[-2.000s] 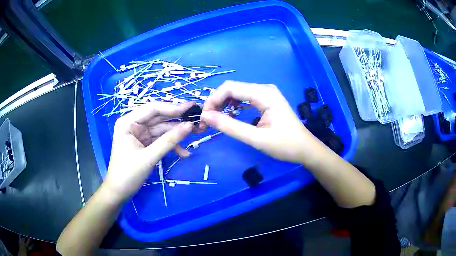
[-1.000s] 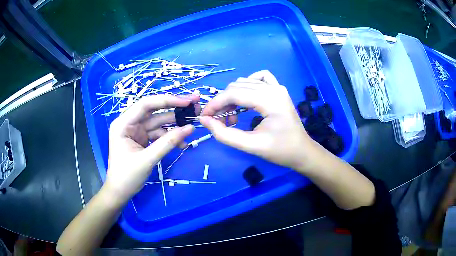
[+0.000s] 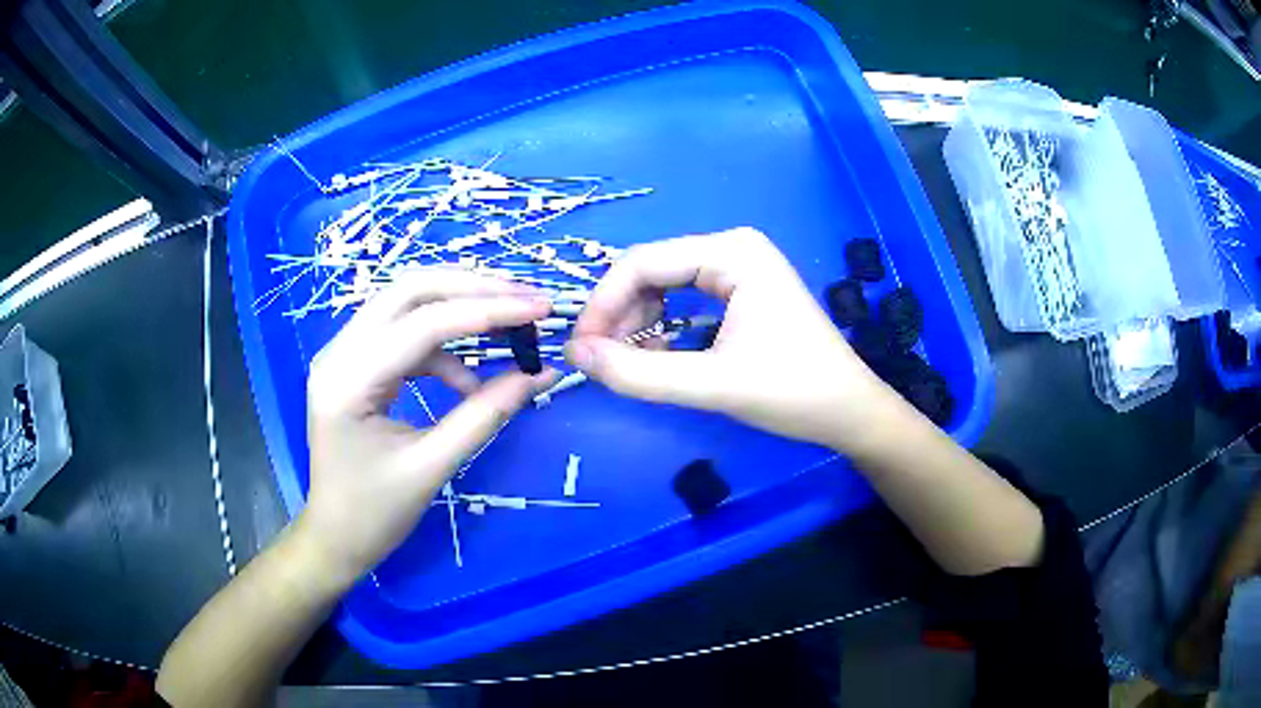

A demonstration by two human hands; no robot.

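Note:
My left hand [image 3: 401, 401] holds a small black housing [image 3: 524, 349] between thumb and fingers over the blue tray [image 3: 650, 570]. My right hand [image 3: 733, 339], just right of it, pinches a thin wire lead [image 3: 647, 333] between thumb and forefinger; its tip is hidden by the fingers. A tangled pile of pale wire leads [image 3: 415, 221] lies in the tray's upper left. A few leads and a short white sleeve [image 3: 571, 474] lie in its lower part. A single black housing [image 3: 701, 487] lies at the lower middle, and several more [image 3: 899, 325] cluster at the right side.
Right of the tray stand an open clear box [image 3: 1030, 228] with thin pale pieces and a small clear pack [image 3: 1134, 362]. A second blue tray [image 3: 1229, 339] is at the far right, a grey bin [image 3: 49, 422] at the far left. A dark post [image 3: 118, 97] stands upper left.
The black housing has been turned between my left fingers and now looks narrower. My left fingers have shifted around it. My right hand stays close by, its fingers slightly lower and curled differently.

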